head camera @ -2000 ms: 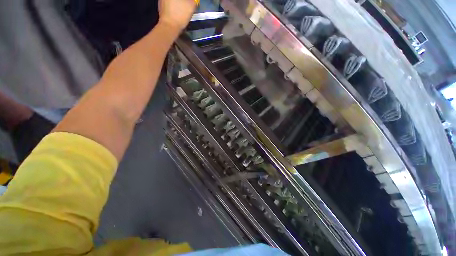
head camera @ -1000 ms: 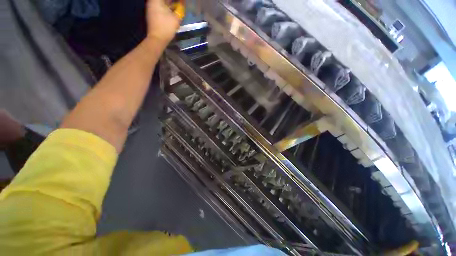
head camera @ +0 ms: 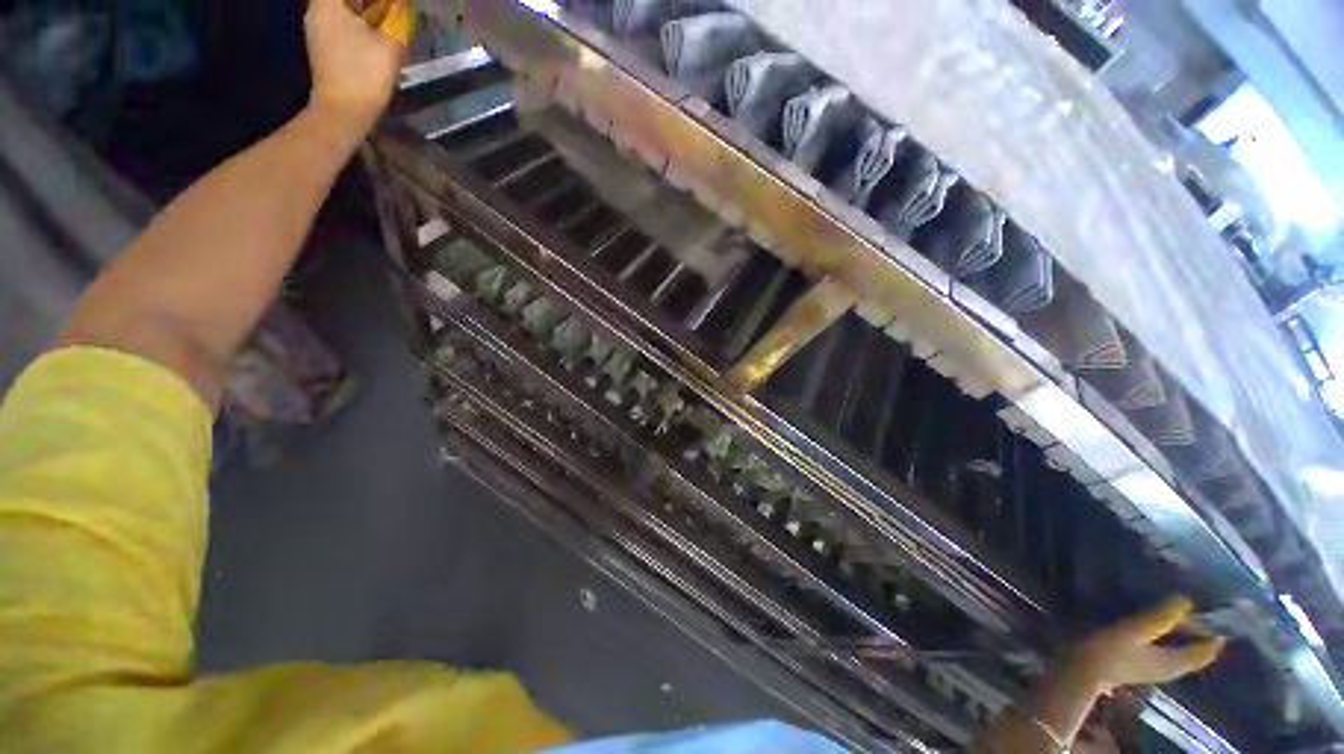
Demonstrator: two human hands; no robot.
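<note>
A large shiny metal rack trolley runs diagonally from upper left to lower right. Grey folded pieces stand in a row along its top edge. Grey-green pieces hang closely spaced in the tier below. My left hand, below a yellow sleeve, grips the rack's upper-left end; the top picture edge cuts it off, and orange-yellow covers show on its fingers. My right hand is at the lower right, fingers apart, beside the rack's rails; its fingertips are orange-yellow and no grip is visible.
Dark grey floor lies left of and below the rack. Grey and dark cloth is at the left, with a blurred bundle beside my left arm. A pale translucent sheet runs beyond the top row. Blurred equipment is at the upper right.
The rack and my left hand have shifted left in the picture. My right hand has come into view at lower right, where only a fingertip showed a second ago.
</note>
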